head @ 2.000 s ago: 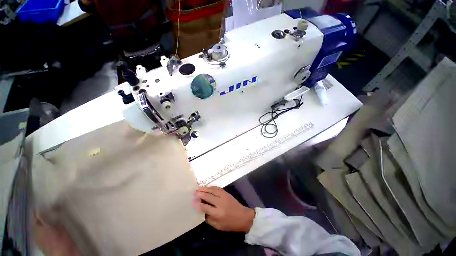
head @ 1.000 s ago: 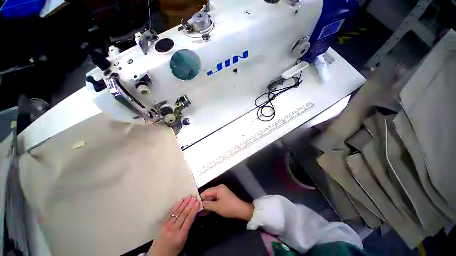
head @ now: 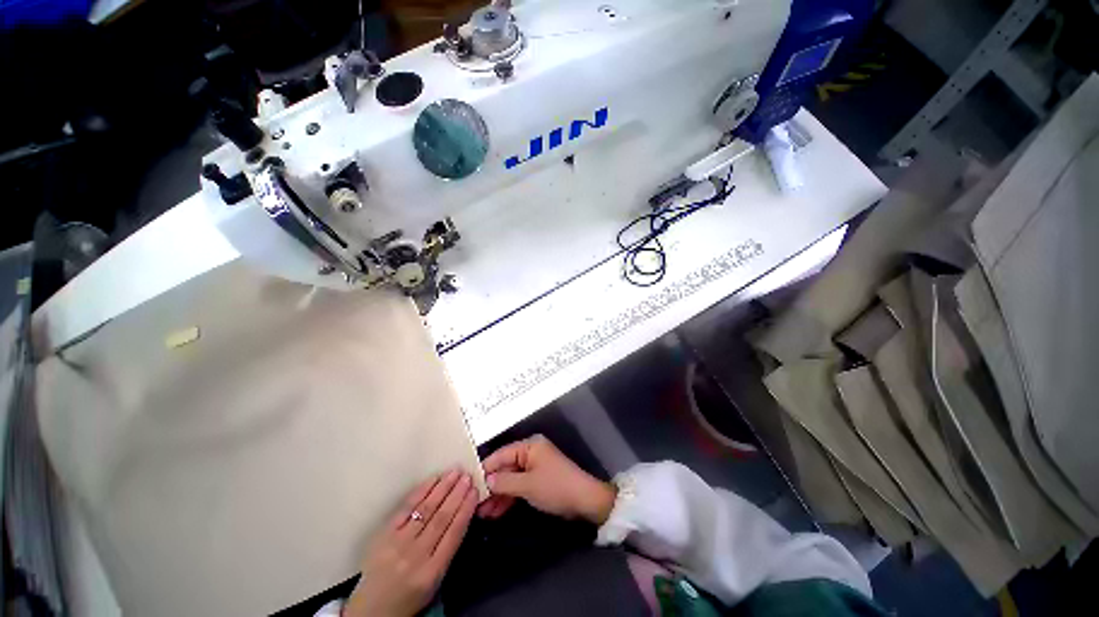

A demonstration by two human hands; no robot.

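A large beige fabric panel lies on the table, its right edge running from under the sewing machine's needle area down to my hands. My left hand, with a ring, lies flat on the panel near its lower right corner, fingers together. My right hand pinches the panel's edge at that corner, with thumb and fingers bent. The fingertips of both hands nearly meet. A small pale yellow piece lies on the panel's upper left. The needle tip is too small to make out.
The white JIN sewing machine stands behind the panel, its blue motor end at right. A coiled black cable and a printed ruler scale are on the table. Draped grey-brown panels hang at right. Layered sheets stand at the left edge.
From two seconds ago, my left hand has come from the panel's lower left to its right corner beside my right hand. Since one second ago the hands have barely moved; the view has shifted slightly.
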